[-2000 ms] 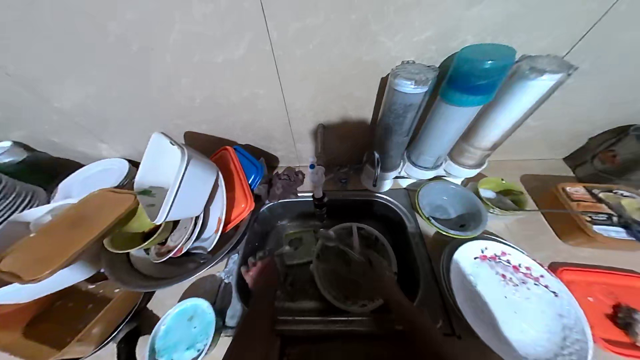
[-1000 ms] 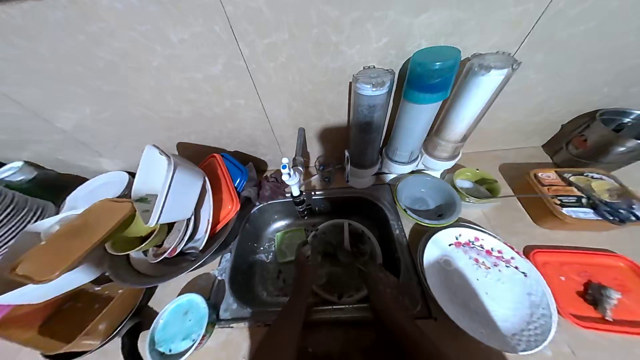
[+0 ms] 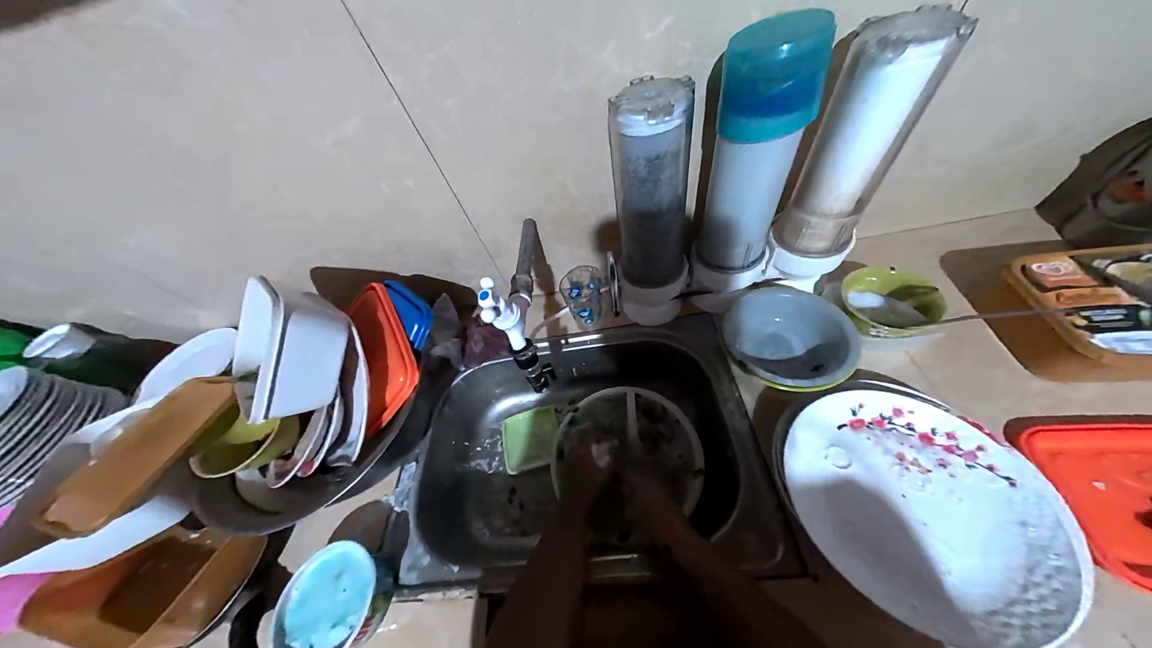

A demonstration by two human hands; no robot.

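Both hands are down in a steel sink. My left hand reaches inside a round, clear-looking bowl that sits in the basin; its fingers are dark and blurred. Beside it, my right hand is over the same bowl, in deep shadow, and what it touches cannot be made out. A pale strip, perhaps a handle, lies across the bowl's upper part. Left of the bowl lies a small green square dish or lid. The faucet with a white valve hangs over the basin.
Stacked dishes and tubs fill the left side, near a bowl of turquoise paste. Behind stand water filter housings. On the right are a grey bowl, a green bowl, a flowered platter and a red tray.
My left hand, at the left of the basin two seconds ago, has moved right into the round bowl. The view has shifted somewhat.
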